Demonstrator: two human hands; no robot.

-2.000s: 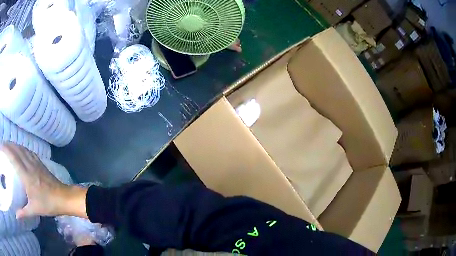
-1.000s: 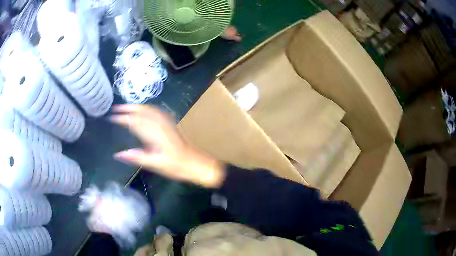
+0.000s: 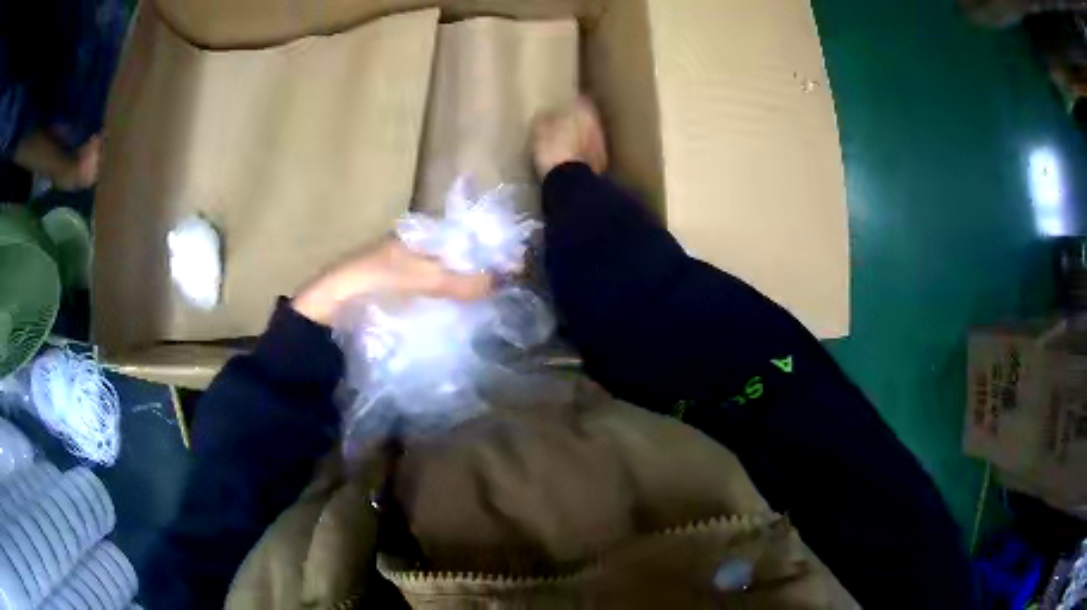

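Note:
The open brown carton [image 3: 751, 179] lies in front of me. Flat brown divider sheets [image 3: 316, 137] cover its inside, with an overlapping edge near the middle. A small white bagged item [image 3: 194, 260] lies on the sheet at the left. My left hand [image 3: 399, 280] is shut on bunched, shiny clear plastic bags [image 3: 423, 346] at the carton's near edge; its fingers are partly hidden. My right hand [image 3: 570, 137] is blurred inside the carton, by the sheet's right edge and the side wall. Whether it grips the sheet cannot be told.
Stacks of white round parts [image 3: 60, 536] lie at the lower left, near tangled white ties [image 3: 74, 405]. The green fan [image 3: 24, 292] is at the left edge. Another person's hand [image 3: 89, 161] shows by the carton's left side. A closed carton [image 3: 1025, 399] stands at the right.
The view has swung from the worktable to the carton. My right hand has moved from beside the white stacks into the carton. My left hand has brought the plastic bags to its near edge.

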